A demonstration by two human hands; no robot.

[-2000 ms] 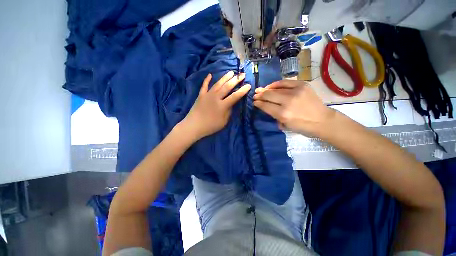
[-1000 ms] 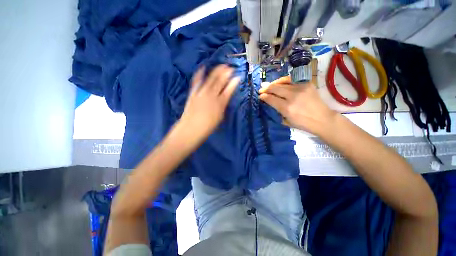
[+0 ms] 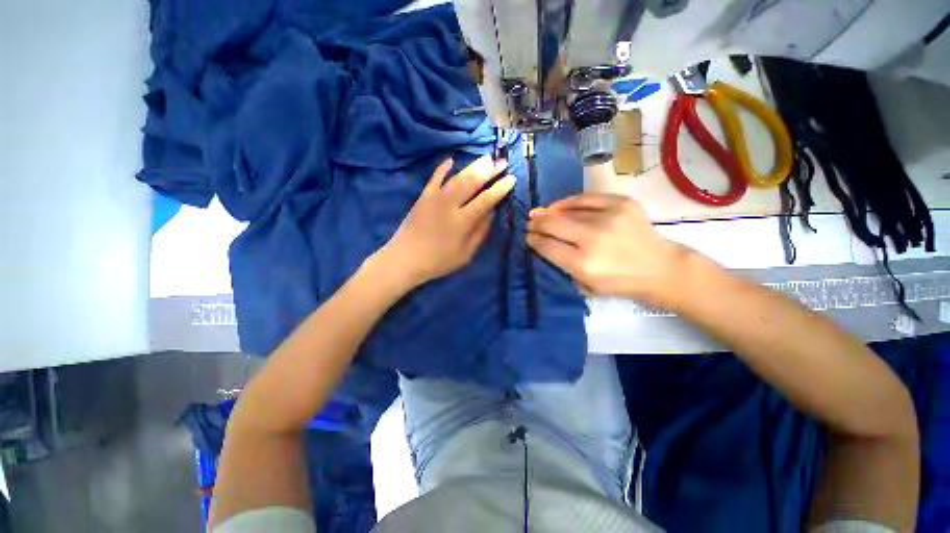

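Navy fabric lies under the machine and hangs over the table's front edge. Two parallel black elastic strips run down it from the presser foot. My left hand lies on the fabric left of the strips, fingers spread, fingertips just below the foot. My right hand pinches at the right strip with thumb and fingers, a little below the foot. The needle tip is too small to make out.
Red and yellow scissors lie right of the machine head, beside a small tan block. A bundle of black strips hangs at the right. A ruler strip runs along the front edge. A blue crate stands lower left.
My left hand, blurred a second ago, rests sharp on the cloth again. My right hand sits slightly lower from the foot. The fabric below the hands lies flatter, and the left pile has bunched up.
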